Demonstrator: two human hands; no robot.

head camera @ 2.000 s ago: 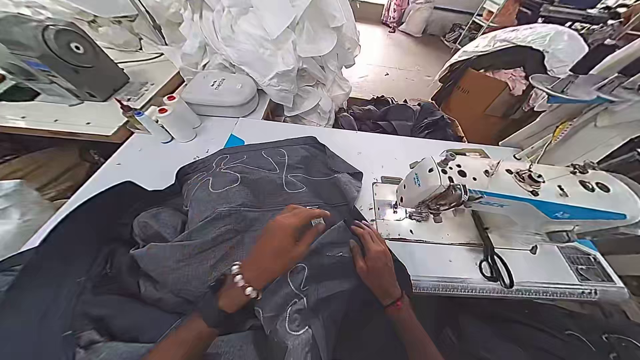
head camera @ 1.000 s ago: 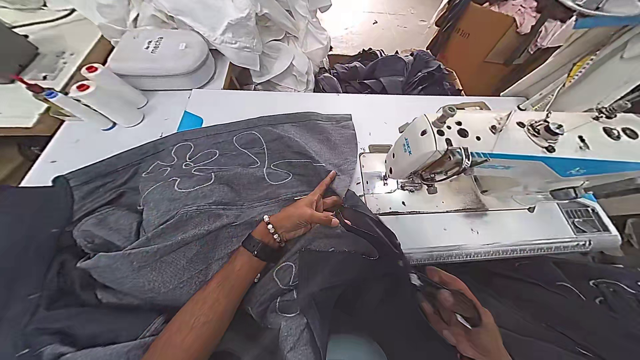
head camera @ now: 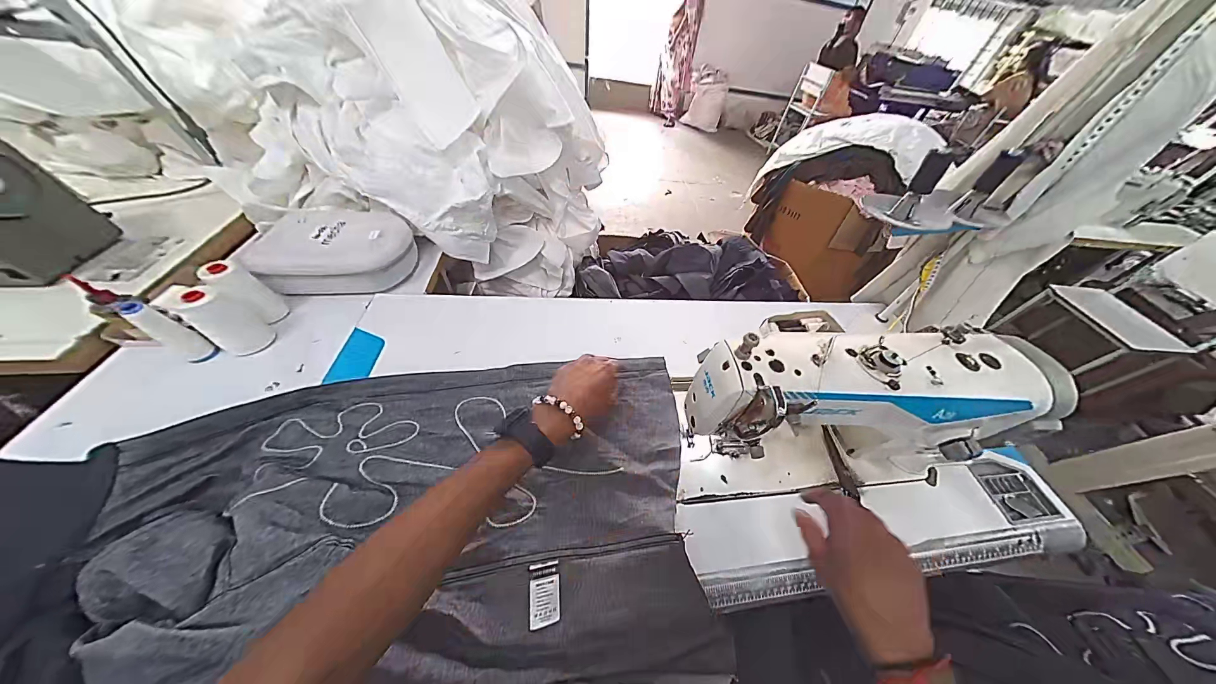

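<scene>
Grey denim garment (head camera: 608, 427) lies spread on the white table, with flower and loop outlines in pale cord and a sewn-in label (head camera: 544, 597). My left hand (head camera: 584, 388), with a bead bracelet and black wristband, rests on its upper right part; the fingertips are hard to make out. To the right stands a white and blue sewing machine (head camera: 912, 385), beside the garment's right edge. Dark scissors (head camera: 841, 464) lie on the machine bed, partly hidden. My right hand (head camera: 864, 570) is at their near end, thumb and forefinger apart; whether it grips them is unclear.
White thread cones (head camera: 228, 321), a marker-like tube (head camera: 166, 331) and a pale oval case (head camera: 328, 249) stand at the left back. Beyond the table are heaped white cloth (head camera: 446, 133), dark cloth (head camera: 693, 269) and a cardboard box (head camera: 812, 233). More dark corded fabric (head camera: 1073, 627) lies at lower right.
The scissors, in my right hand one second ago, now lie on the machine bed. My left hand has moved up the garment, which lies flatter, its label side showing. The view has tilted up.
</scene>
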